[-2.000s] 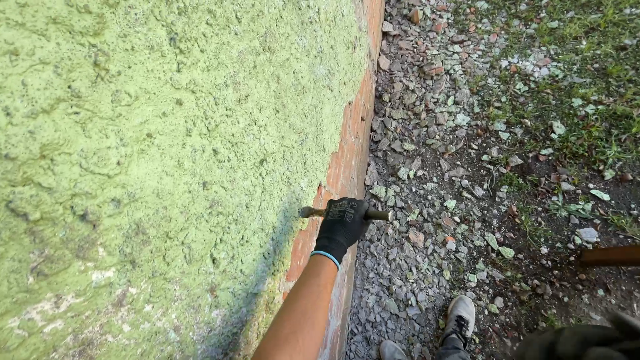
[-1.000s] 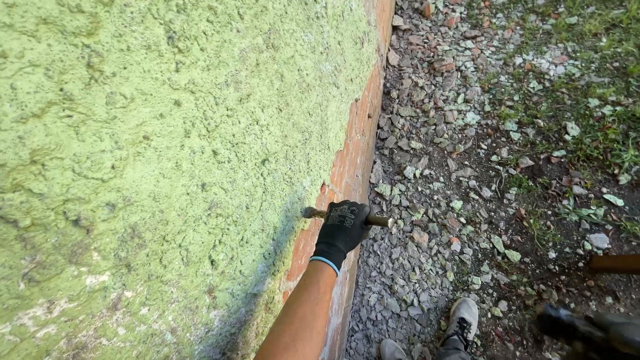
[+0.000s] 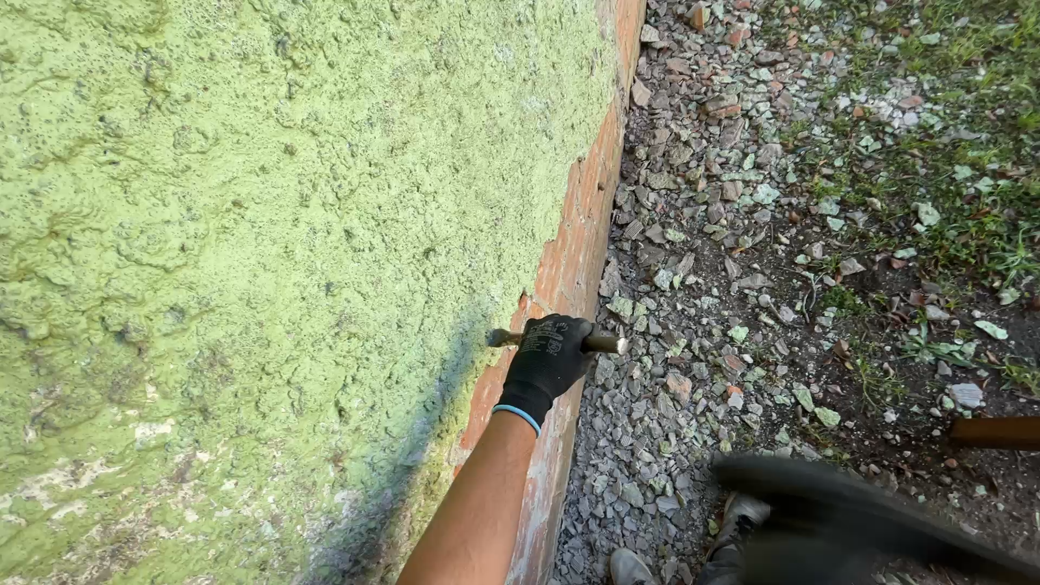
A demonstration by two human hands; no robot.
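A steel chisel (image 3: 605, 344) lies across the lower edge of the green plaster wall (image 3: 325, 203). My left hand (image 3: 552, 349), in a black glove with a blue cuff edge, is closed around its shaft. The chisel's working end touches or nearly touches the plaster, just past the exposed brick strip (image 3: 569, 244); its bright struck end points right, over the rubble. At the lower right is a dark, motion-blurred shape (image 3: 845, 512); it may be my right hand or a tool, but the blur hides which. Any grip there cannot be made out.
Broken plaster and brick rubble (image 3: 674, 325) lies along the wall's foot. Farther right are soil and grass (image 3: 975, 162) with scattered chips. A brown bar (image 3: 995, 433) juts in from the right edge. Shoes (image 3: 630, 566) stand on the rubble at the bottom.
The dark shape at the lower right has moved left and now covers part of a shoe and leg. My left hand and the chisel stay at about the same spot on the wall.
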